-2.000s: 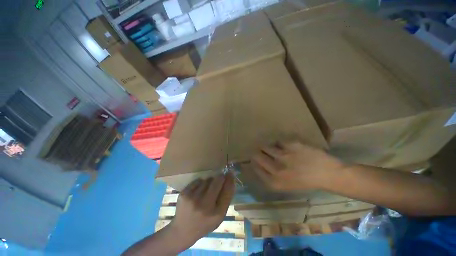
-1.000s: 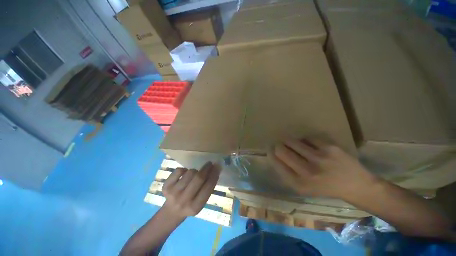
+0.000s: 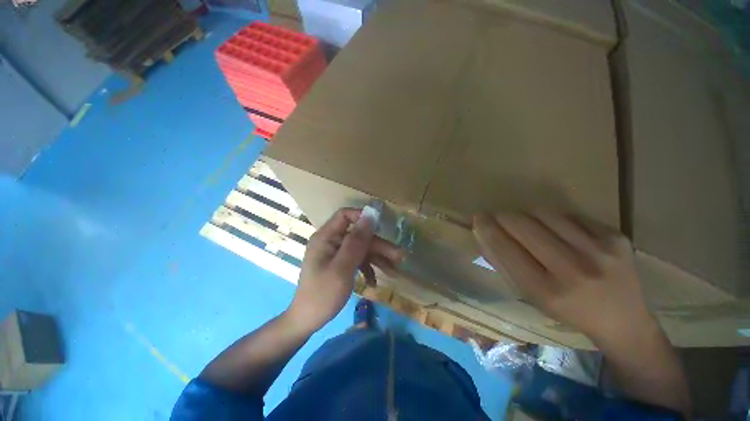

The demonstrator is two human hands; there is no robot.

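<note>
A large closed brown carton [image 3: 386,107] lies in front of me, with a seam down its top. Clear packing tape [image 3: 405,234] hangs loose and crumpled at the near end of the seam. My left hand [image 3: 341,255] is at the near side of the carton, thumb and fingers pinched on a small pale end that looks like the tape. My right hand [image 3: 567,263] lies over the near top edge, right of the seam, fingers extended and holding nothing visible. A small white label [image 3: 483,263] shows beside its fingers.
Another carton [image 3: 691,148] stands close on the right, with a narrow gap between. A wooden pallet [image 3: 263,218] is on the floor at left. Stacked red plastic trays [image 3: 267,66] stand beyond it. Bunched stretch wrap [image 3: 506,355] lies low near my body. A grey box [image 3: 31,349] is far left.
The view has tilted down and closer to the near edge. My left hand has moved from beside the tape to a pinch on its pale end. My right hand stays on the edge.
</note>
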